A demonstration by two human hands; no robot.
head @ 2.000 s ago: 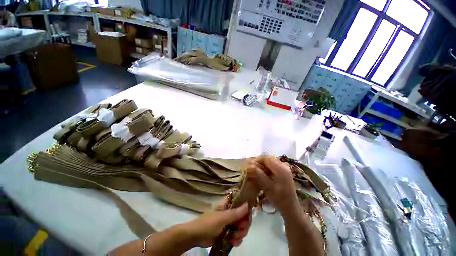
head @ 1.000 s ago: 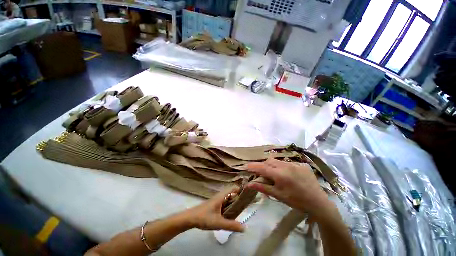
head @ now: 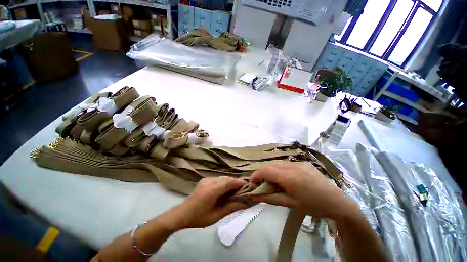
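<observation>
My left hand point(head: 212, 201) and my right hand point(head: 289, 185) meet at the front centre of the table, both gripping a partly folded khaki strap point(head: 249, 190). Its folds are mostly covered by my fingers. A loose length of strap point(head: 291, 234) hangs from under my right hand toward the bottom edge. A white serrated band point(head: 234, 228) lies on the table just below my hands. Behind them a row of long khaki straps point(head: 128, 170) lies across the table, with gold hooks point(head: 38, 152) at its left end.
Coiled bundles with white bands point(head: 123, 121) are heaped behind the row at left. Plastic-wrapped grey lengths point(head: 394, 204) lie at right. A plastic-covered stack point(head: 184, 60), a red-and-white box point(head: 294, 79) and a potted plant point(head: 333, 82) stand at the far side.
My hands have come together around the strap, which has turned from upright to nearly level. The white band, hidden at first, now shows more fully below my hands.
</observation>
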